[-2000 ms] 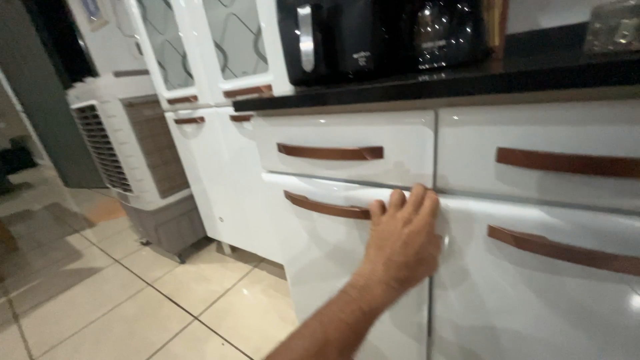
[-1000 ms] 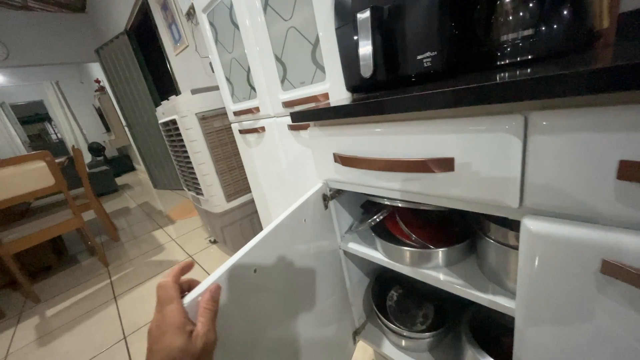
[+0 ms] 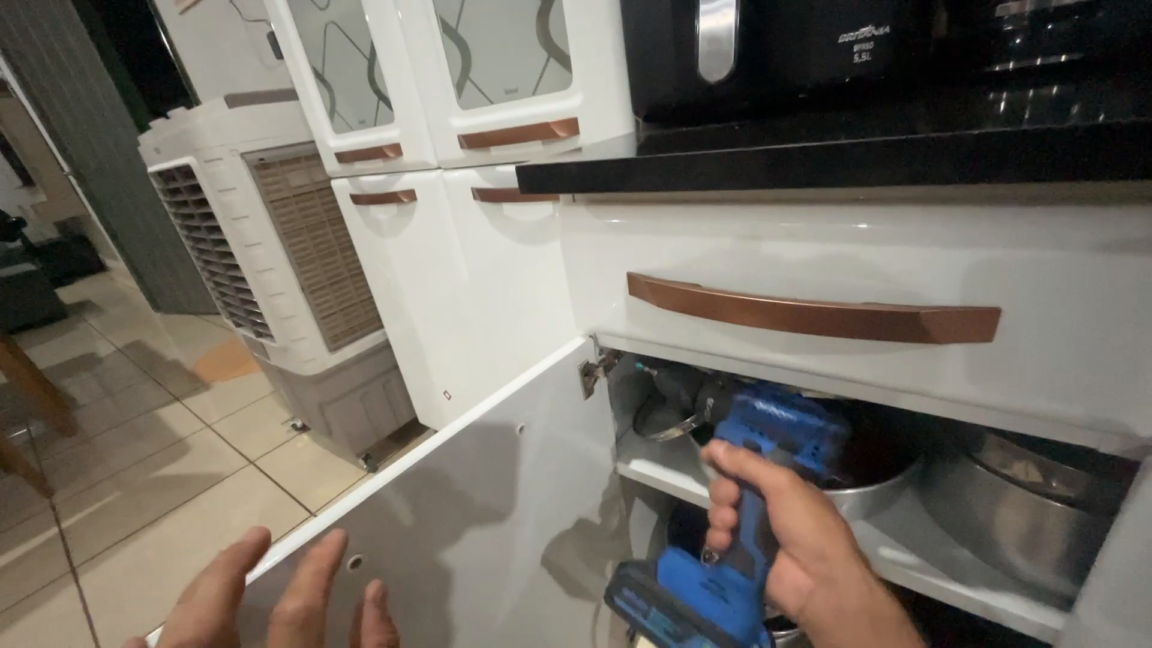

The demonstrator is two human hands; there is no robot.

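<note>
My right hand (image 3: 792, 531) grips the handle of a blue cordless drill (image 3: 778, 427), whose battery hangs at the lower middle. The drill's front end points left, near the metal hinge (image 3: 592, 373) at the top of a white cabinet door (image 3: 468, 504) that stands open. At the lower left, my left hand (image 3: 279, 598) is beside the door's edge with its fingers apart; its palm is out of view. Behind the drill, metal pots (image 3: 1017, 513) sit on the cabinet shelf (image 3: 954, 576).
Above the opening is a white drawer with a copper-coloured handle (image 3: 810, 310), under a black countertop (image 3: 837, 157) that holds a black appliance (image 3: 810, 54). A tall white cabinet (image 3: 486, 279) and an air cooler (image 3: 270, 234) stand at the left on the tiled floor (image 3: 180, 486).
The lower cabinet door, closed two seconds ago, has swung open. The blue drill is now in my right hand inside the opening; neither showed one second ago.
</note>
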